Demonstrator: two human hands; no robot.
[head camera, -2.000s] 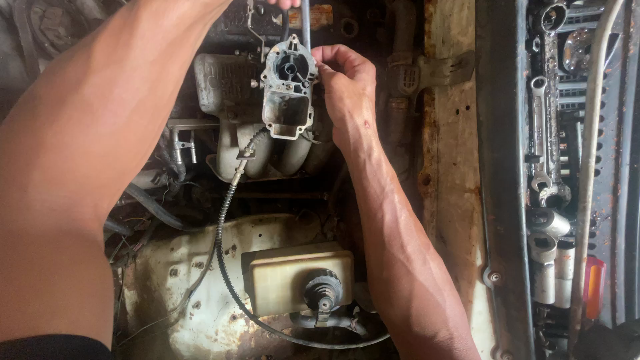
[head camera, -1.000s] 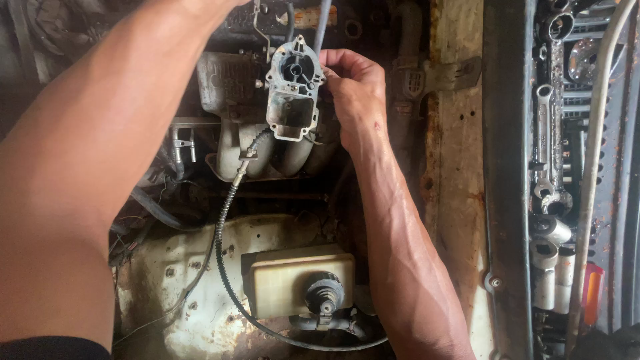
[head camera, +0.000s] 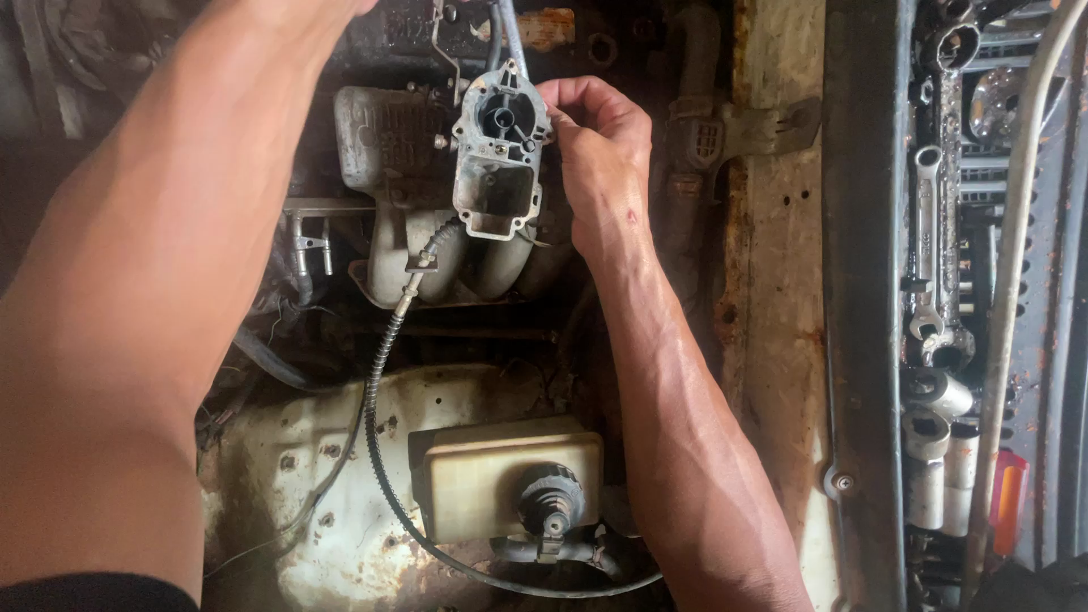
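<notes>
In the engine bay an open carburetor body (head camera: 500, 153) stands above the metal intake manifold (head camera: 425, 246), its round bore and rectangular float bowl facing the camera. My right hand (head camera: 602, 123) is at the carburetor's right side, thumb and bent fingers pinched against its edge; whether a small part is between them is hidden. My left arm reaches up across the left side, and only a sliver of my left hand (head camera: 364, 7) shows at the top edge, so what it holds is out of sight. A spring-wrapped cable (head camera: 374, 382) runs down from beside the carburetor.
A plastic fluid reservoir (head camera: 459, 484) with a black cap (head camera: 552, 501) lies below. Rusty body metal (head camera: 778, 340) borders the right. Beyond it, wrenches (head camera: 926, 238), sockets (head camera: 939, 395) and a red-orange handle (head camera: 1009, 501) lie near a long pale rod (head camera: 1011, 221). Hoses pass behind the carburetor.
My right hand has stayed at the carburetor's right side, with its fingers shifted slightly. My left arm remains raised toward the top edge.
</notes>
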